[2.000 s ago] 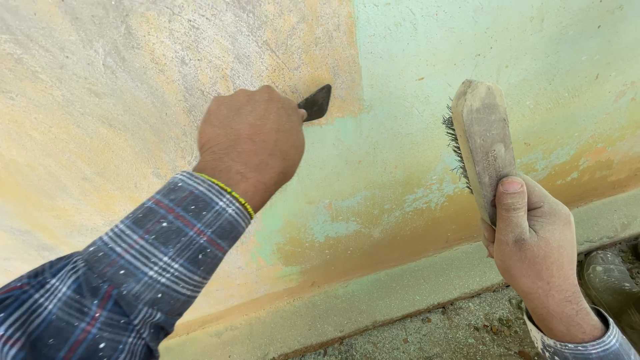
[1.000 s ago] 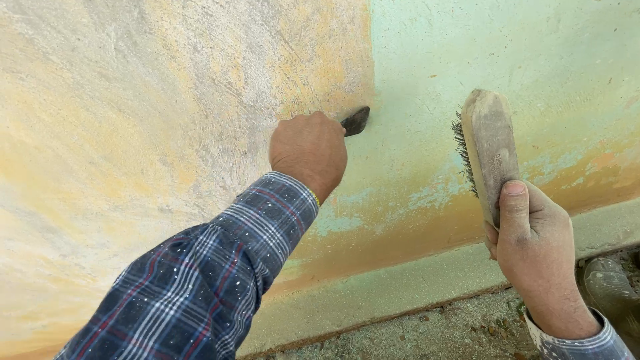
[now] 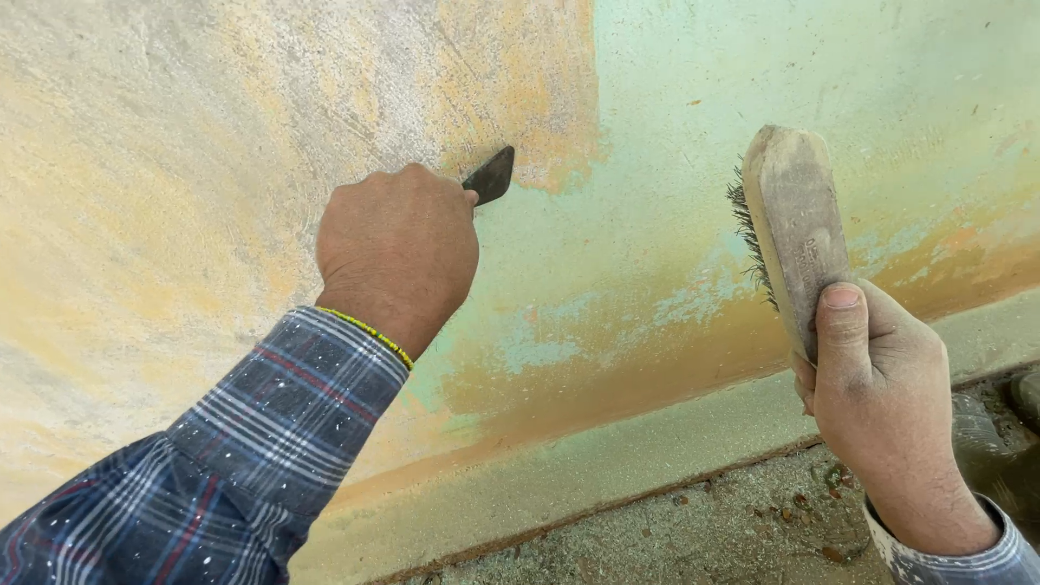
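Observation:
My left hand is closed around a scraper whose dark metal blade sticks out to the right, by the edge between the scraped, yellow-and-grey part of the wall and the green paint. The scraper's handle is hidden in the fist. At the right, my right hand grips the lower end of a wooden-backed brush, held upright with its dark bristles facing left. Dust coats the brush's back and the fingers.
A narrow ledge runs along the foot of the wall. Below it lies ground strewn with paint flakes and dry leaves. What looks like dusty footwear shows at the right edge. Blue and orange patches mark the lower wall.
My left hand with the scraper first moved right along the paint edge, then back left and down. My right hand still holds the brush in much the same place.

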